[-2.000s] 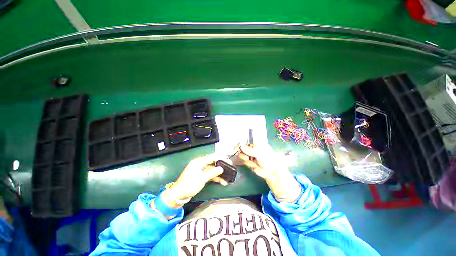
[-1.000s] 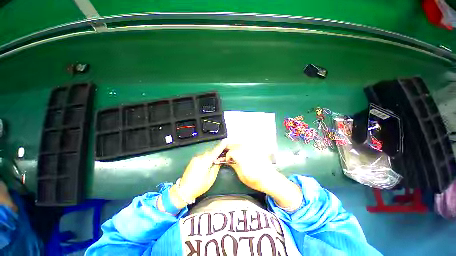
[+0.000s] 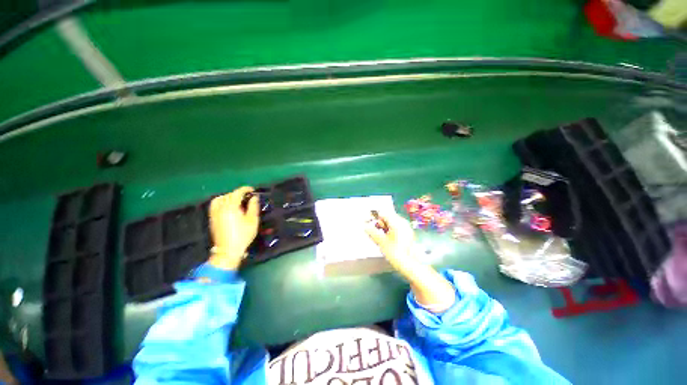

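My left hand is over the long black parts tray. Its fingertips are on a small black unit at an upper-row pocket; blur hides whether the unit touches the pocket floor. Black units with thin bright lines lie in the pockets at the tray's right end, one with a yellow line. My right hand is over the white paper, fingers closed around a small dark item, too blurred to name.
A tangle of coloured pieces lies right of the paper, beside a clear plastic bag and a black dish. Spare black trays stand far left and far right. Small black pieces lie on the far green strip.
My hands have parted. My left hand has moved left and away from me to the tray, with a black unit at its fingertips. My right hand stays by the paper.
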